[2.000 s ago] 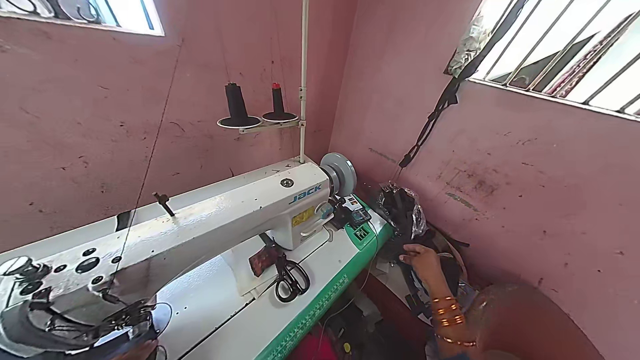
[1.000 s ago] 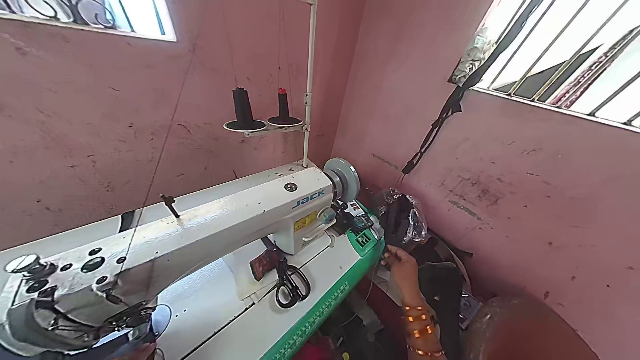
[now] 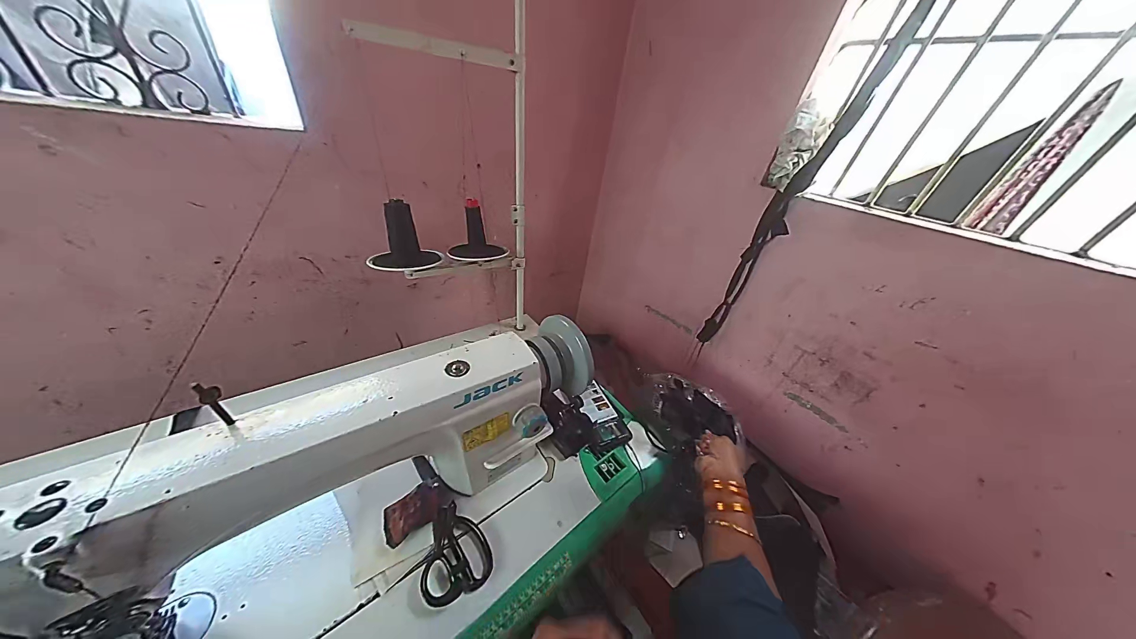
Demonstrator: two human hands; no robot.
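Observation:
My right hand (image 3: 721, 454), with gold-coloured bangles on the wrist, reaches to a black bundle in clear plastic (image 3: 692, 408) beside the wall. Its fingers are bent against the bundle, and their grip is unclear. What seems to be my left hand (image 3: 579, 628) shows only as a blurred strip at the bottom edge, below the table's green edge; its fingers are hidden. A white Jack sewing machine (image 3: 355, 426) stands on the white table. Black-handled scissors (image 3: 457, 559) and a small dark reddish piece (image 3: 410, 515) lie beside its arm.
Two black thread cones (image 3: 402, 232) sit on a stand behind the machine. A grey handwheel (image 3: 566, 355) is at the machine's right end. Black straps (image 3: 754, 253) hang from the barred window. Dark cloths and bags (image 3: 790, 532) lie piled between table and pink wall.
My right hand has moved from beside the table's green corner to the black bundle by the wall. A hand now shows at the bottom centre.

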